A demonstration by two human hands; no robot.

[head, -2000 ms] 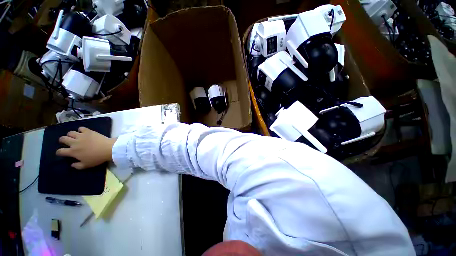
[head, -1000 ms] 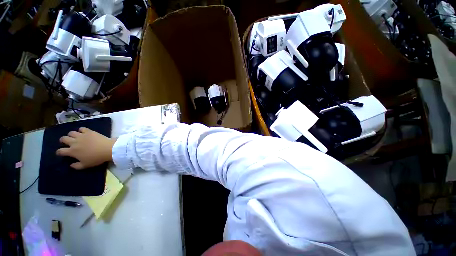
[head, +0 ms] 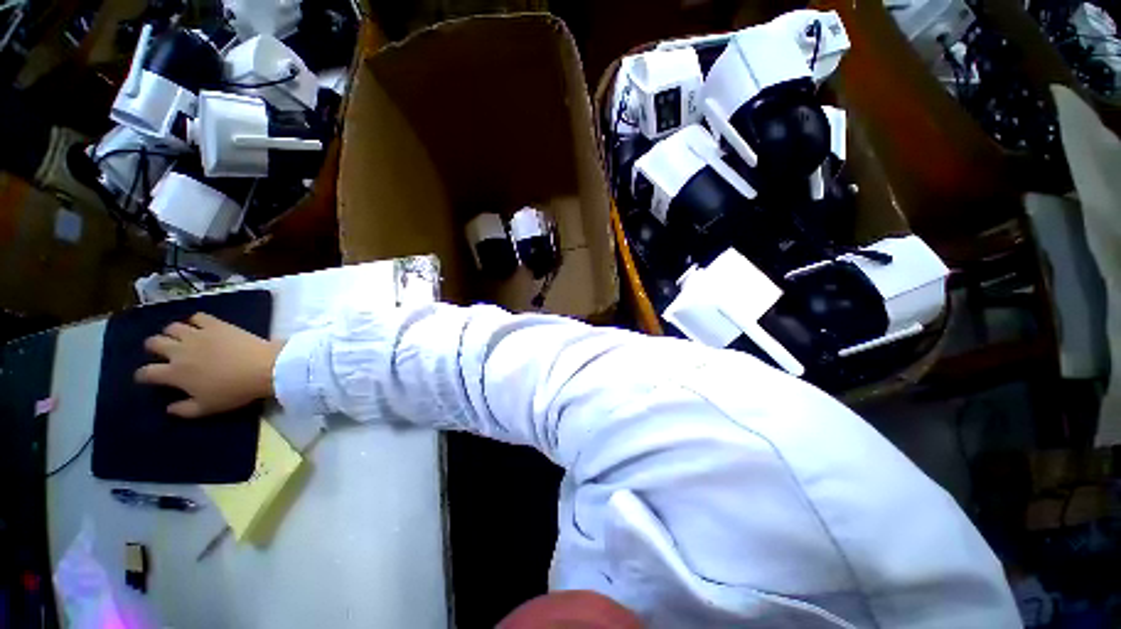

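Observation:
My right hand lies palm down on the black mouse pad, fingers spread and pointing left, in a white sleeve. No mouse shows; whatever is under the palm is hidden, so I cannot tell if the hand holds something. My left hand is out of the picture. Yellow sticky notes lie at the pad's lower right corner, with a thin stick beside them. A dark pen or marker lies just below the pad.
The white bench carries a small black-and-gold piece and a crumpled pinkish bag. Beyond it stands an open carton with two cameras at the bottom. Cartons heaped with white-and-black cameras stand on both sides.

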